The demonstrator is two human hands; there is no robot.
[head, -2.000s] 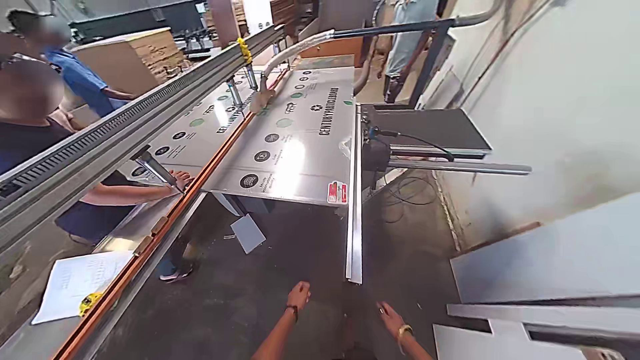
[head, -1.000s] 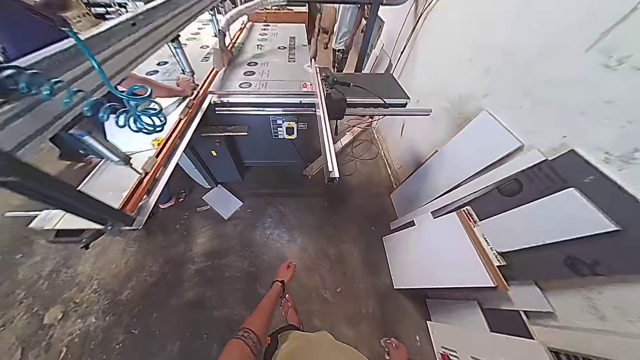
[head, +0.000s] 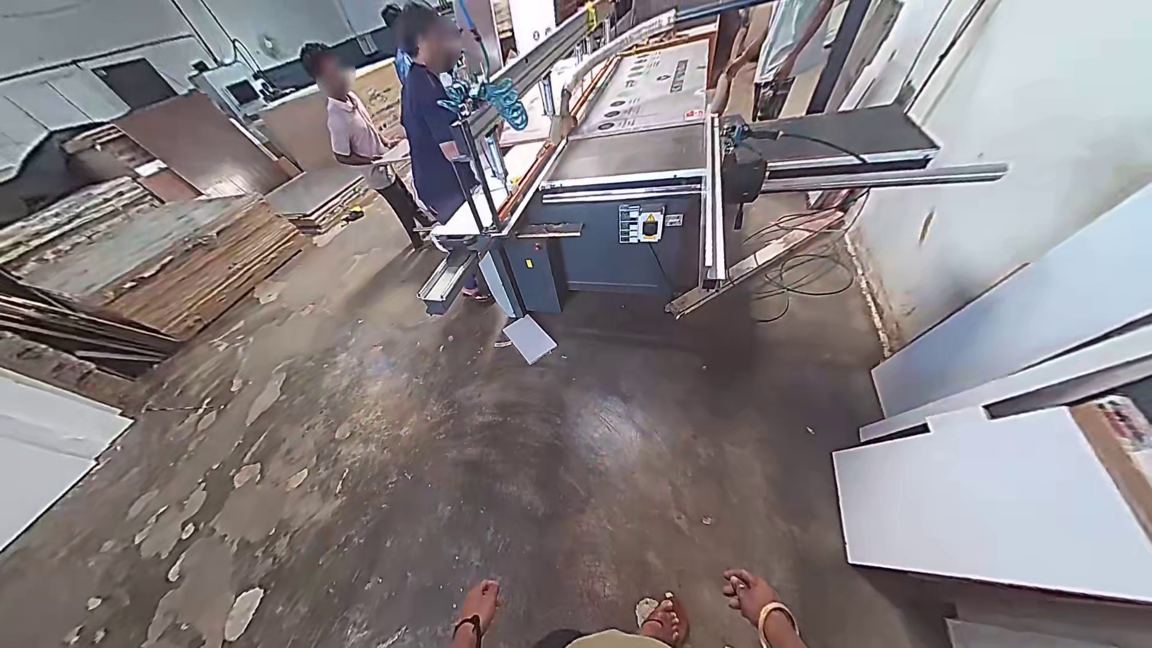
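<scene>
At the bottom edge of the head view, my left hand (head: 482,601) hangs over the concrete floor with its fingers curled and nothing visible in them; a dark band circles the wrist. My right hand (head: 749,594), with a light bangle at the wrist, is loosely curled and holds nothing. Between them a sandaled foot (head: 664,619) shows. Well ahead of both hands stands a panel saw (head: 594,247) with a dark cabinet. A printed, film-covered board (head: 652,85) lies on its table. On the floor before the machine is a small white board piece (head: 531,339).
White panels (head: 981,504) lean along the right wall, near my right hand. Stacked boards (head: 207,261) fill the left side. Two people (head: 432,117) (head: 355,135) stand left of the saw, another (head: 783,54) behind it. Cables (head: 810,274) loop on the floor beside a plank.
The view has drawn back from the saw and swung left, so the board stacks and standing people now show. My left hand, low over my foot one second ago, is now apart from my right hand.
</scene>
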